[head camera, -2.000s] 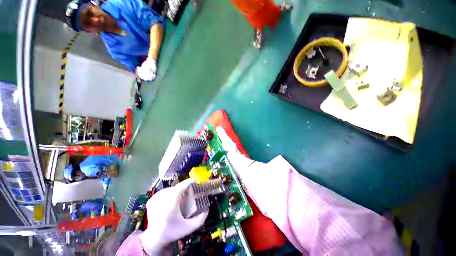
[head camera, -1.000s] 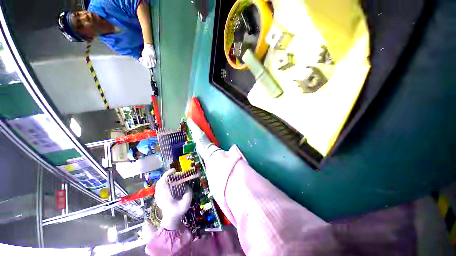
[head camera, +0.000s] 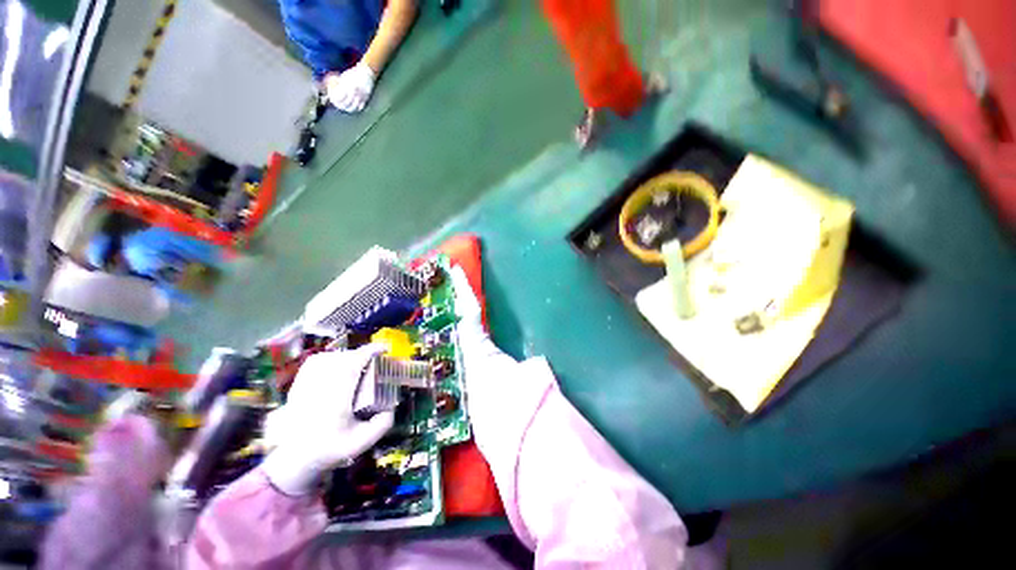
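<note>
A green circuit board (head camera: 451, 428) crowded with parts lies component side up on a red pad (head camera: 474, 490). A large finned heatsink (head camera: 362, 292) stands at its far edge, with a yellow transformer (head camera: 393, 343) nearer. My left hand (head camera: 325, 414), in a white glove, grips a smaller finned heatsink (head camera: 399, 381) mid-board; its fingertips are partly hidden. My right hand (head camera: 472, 317), also gloved, holds the board's right edge; its fingers lie along the edge and its underside is hidden.
A black tray (head camera: 858, 301) on the green bench (head camera: 557, 290) holds a yellow tape roll (head camera: 626, 228), yellow paper (head camera: 780, 256) and small metal parts. A red-wrapped post (head camera: 602, 56) stands beyond. A red mat (head camera: 914, 56) is far right. A person in blue (head camera: 334, 31) stands across; a pink sleeve (head camera: 111, 479) shows left.
The camera view has swung, so the whole tray and the red mat now show. My left hand stays on the smaller heatsink and my right hand stays at the board's edge.
</note>
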